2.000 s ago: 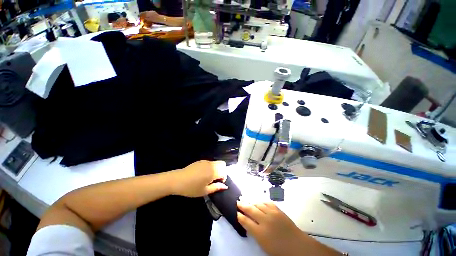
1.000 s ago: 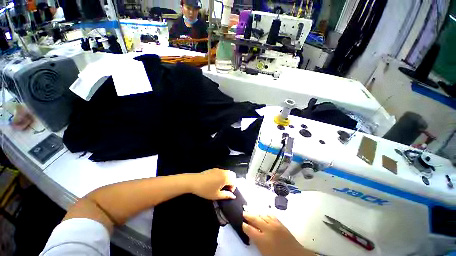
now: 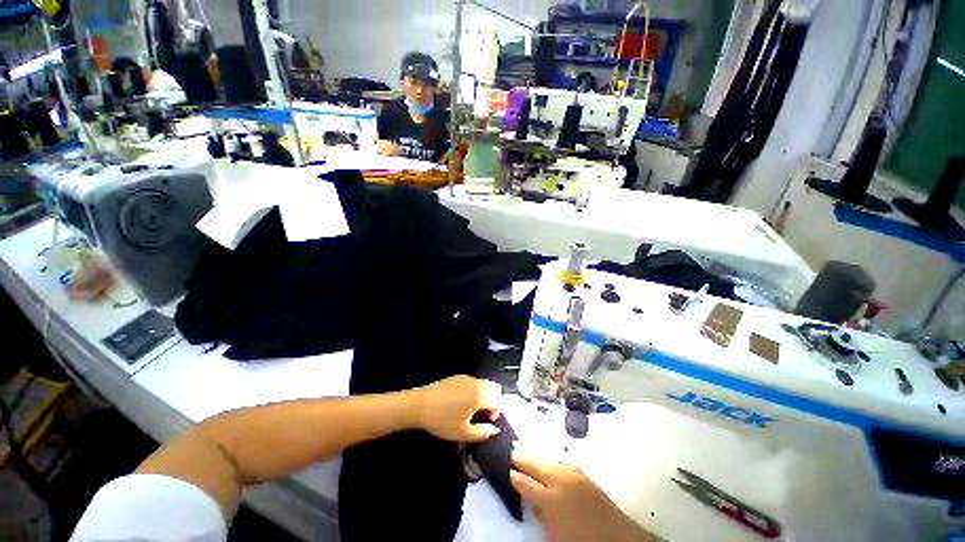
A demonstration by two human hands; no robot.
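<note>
A small black cut piece (image 3: 497,466) lies slanted on the white table at the lit left end of the lockstitch machine (image 3: 656,371). My left hand (image 3: 460,409) holds its upper end, thumb on top, close to the needle area. My right hand (image 3: 561,492) rests on its right edge with the fingers, cut off by the bottom edge of the picture. The presser foot and needle are lost in glare. Black garment panels (image 3: 317,296) are heaped left of the machine, and a long strip hangs over the table edge.
Thread snips (image 3: 725,502) lie on the machine bed at the right. White paper pieces (image 3: 314,209) lie on the black heap. A grey motor housing (image 3: 159,222) stands at the left. A person (image 3: 415,125) sits behind the opposite table. Small tools (image 3: 831,344) lie on the machine head.
The view has tilted up, showing more of the room and the person opposite. Both hands stay on the black piece, which shows little movement relative to the machine.
</note>
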